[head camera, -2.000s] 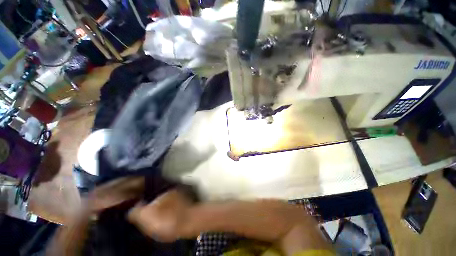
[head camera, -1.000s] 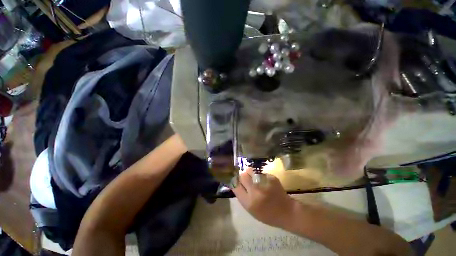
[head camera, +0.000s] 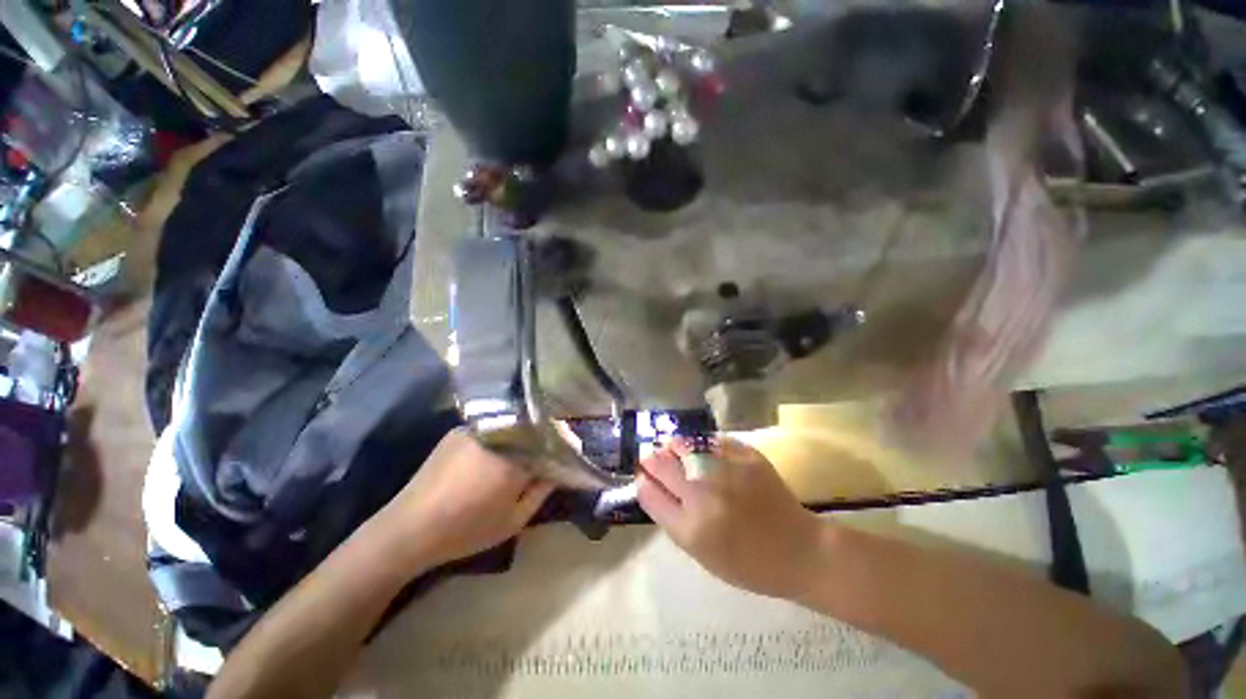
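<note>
The black and grey garment (head camera: 314, 328) lies heaped left of the machine head, with a dark part of it reaching to the needle area. A white rounded piece (head camera: 167, 498) shows at its left edge. My left hand (head camera: 478, 494) rests on the dark cloth just left of the needle, its fingertips partly hidden by the shiny metal guard (head camera: 492, 341). My right hand (head camera: 724, 512) is at the lit presser foot (head camera: 666, 430), fingers bent together on the dark edge of the cloth. The needle itself cannot be made out.
The machine head fills the upper middle, with a dark green post (head camera: 492, 75), a pearl bead cluster (head camera: 653, 109), a tension dial (head camera: 735, 344) and a pink tuft (head camera: 1011, 273). Green snips (head camera: 1155, 448) and a black strap (head camera: 1052, 505) lie at right. A brown tabletop (head camera: 103, 505) is at left.
The view has moved closer to the machine. My left hand has come from behind the machine head to the cloth left of the needle. My right hand stays by the presser foot.
</note>
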